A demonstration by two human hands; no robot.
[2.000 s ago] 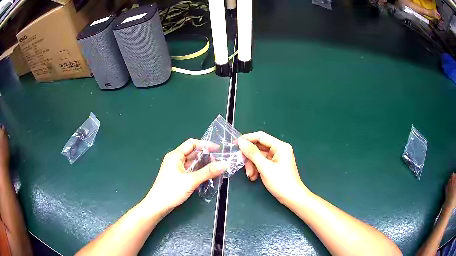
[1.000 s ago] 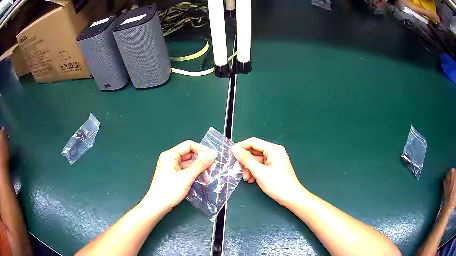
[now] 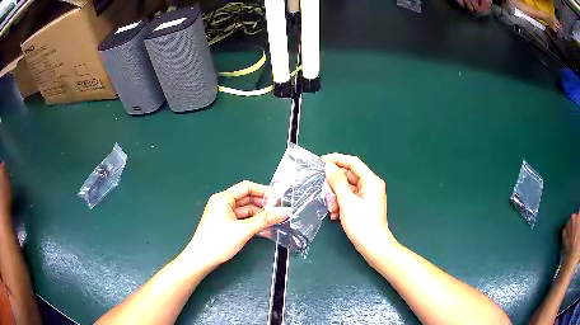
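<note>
A clear zip-lock bag [image 3: 299, 197] with small dark parts near its lower end is held up over the seam strip of the green table [image 3: 407, 152]. My left hand [image 3: 238, 222] pinches the bag's left side between thumb and fingers. My right hand [image 3: 356, 197] pinches its upper right edge. The fingers behind the bag are partly hidden. Glare on the plastic makes the parts hard to tell. Another bag with dark contents [image 3: 103, 176] lies at the left, and one more bag [image 3: 527, 193] lies at the right.
Two grey mesh boxes [image 3: 181, 60] and a cardboard carton [image 3: 67, 57] stand at the back left. White tubes [image 3: 310, 44] with black ends and a yellow-green strap [image 3: 245, 91] are at the back centre. A person's arm [image 3: 11, 247] shows at the left edge, another hand [image 3: 572, 238] at the right.
Both hands have shifted on the bag. My right hand has moved up and right to its upper right edge. My left hand has moved down its left side. The bag is turned and spread flatter.
</note>
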